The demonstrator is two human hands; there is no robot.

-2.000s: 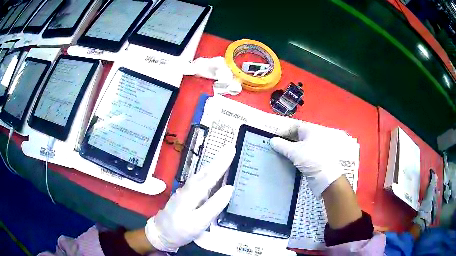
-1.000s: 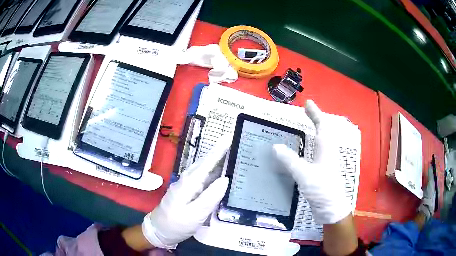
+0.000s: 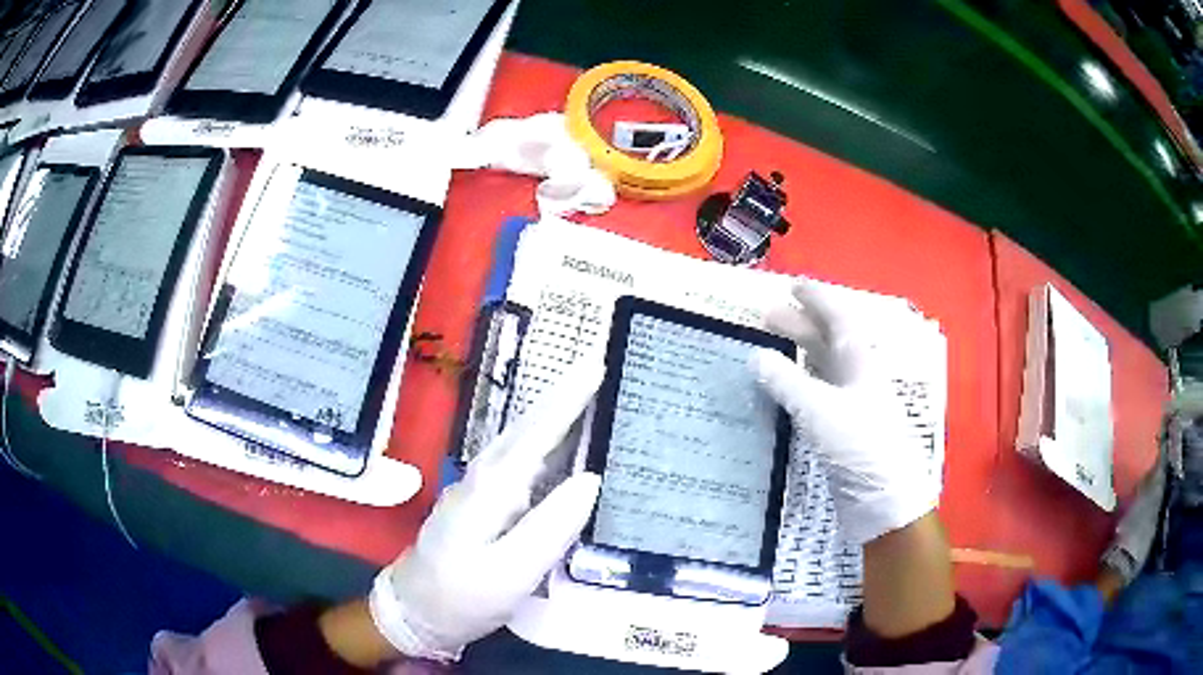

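Observation:
An e-reader [image 3: 689, 442] with a black frame and a page of text lies in a white tray [image 3: 620, 636] in front of me, over printed record sheets [image 3: 910, 396]. My white-gloved left hand [image 3: 495, 528] holds its left edge, fingers along the side and thumb by the lower left frame. My white-gloved right hand [image 3: 851, 422] is at the upper right edge, fingers spread, thumb over the screen's right part. Whether the thumb touches the screen cannot be told. A blue-edged clipboard [image 3: 491, 382] with a dark clip shows left of the e-reader.
Rows of e-readers [image 3: 310, 310] in white trays stand at left. Yellow tape [image 3: 712, 145] rings a small white piece. A crumpled white cloth [image 3: 534, 148], a metal tally counter [image 3: 745, 218] and a white box [image 3: 1071, 396] lie on the red mat. A blue sleeve [image 3: 1075, 633] shows at lower right.
The screen has changed from a short list to a full page of text. My right hand has moved off the top of the screen towards its right edge. My left hand has stayed put.

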